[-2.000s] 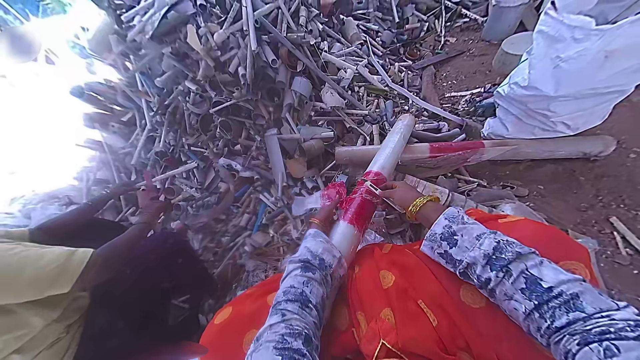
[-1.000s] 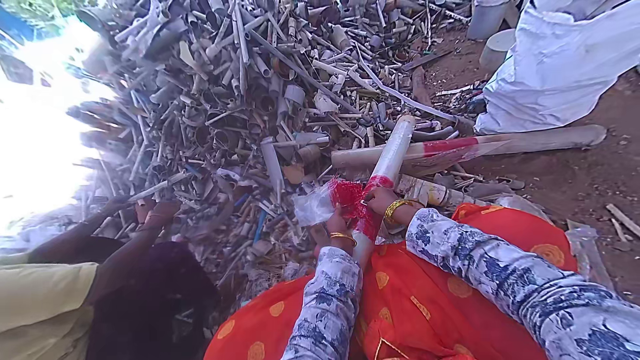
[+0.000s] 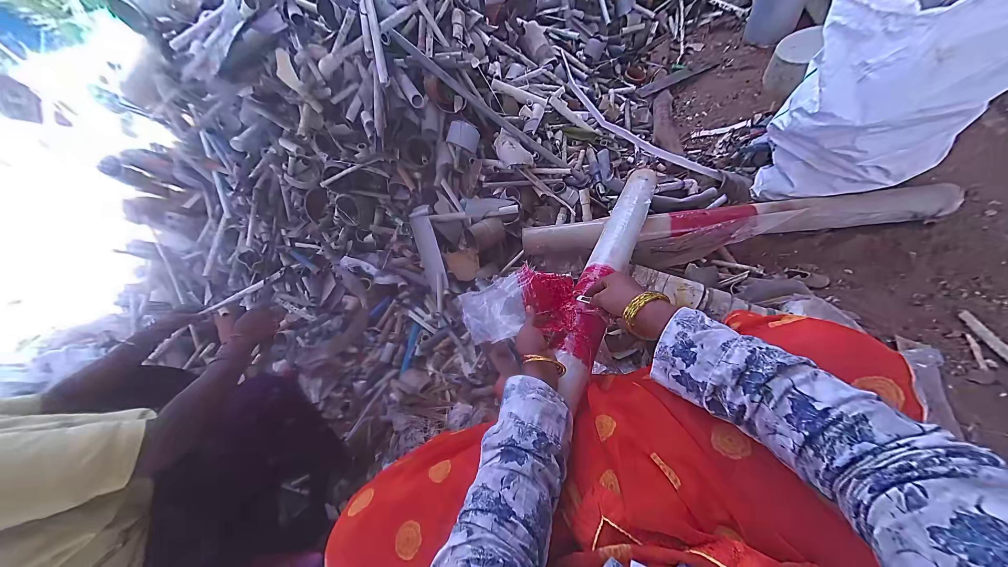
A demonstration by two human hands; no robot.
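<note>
A long pale tube in clear plastic film, with a red band round its middle, slants up from my lap. My left hand grips a loose flap of red and clear plastic film at the tube's left side. On the red band rests my right hand, its fingers closed on a small metal blade or clip. The flap spreads to the left of the band. A second wrapped tube with a red band lies on the ground behind the first.
A large heap of cut plastic pipe pieces fills the middle and left. A white sack and a grey bucket stand at the upper right. At the left, a co-worker's hands hold a thin stick-like piece.
The flap of red and clear film now spreads further off the tube's left side than two seconds ago, with my left hand on it. The co-worker's hands have moved.
</note>
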